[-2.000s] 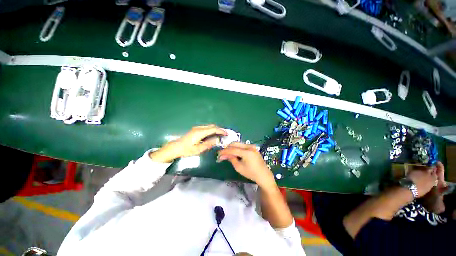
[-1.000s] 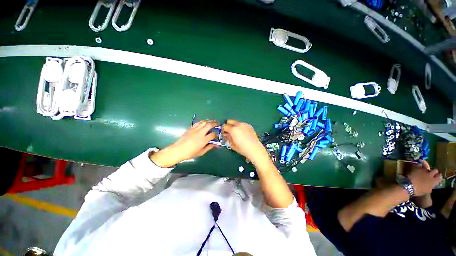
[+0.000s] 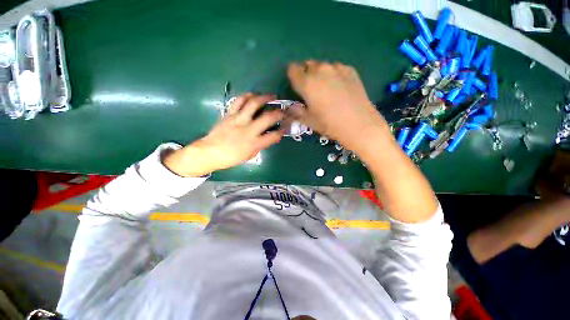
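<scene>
My bare left hand is over a white loop-shaped housing on the green bench, with its fingers on it. The housing is mostly hidden by both hands. My bare right hand is at the housing's right side, palm down, with its fingers bent; what its fingertips touch is hidden and blurred. Blue cylinders lie in a heap to the right, with silver-grey metal pieces among them. Small round parts lie scattered between the housing and the heap.
A stack of white housings is at the far left. The white divider rail curves along the back. One housing lies beyond it at upper right. A neighbour's forearm reaches in at the right edge. Green bench surrounds the work.
The view has come closer and lower. My right hand has moved up and now lies palm down, further from my body. The belt's left-hand housings have left the view.
</scene>
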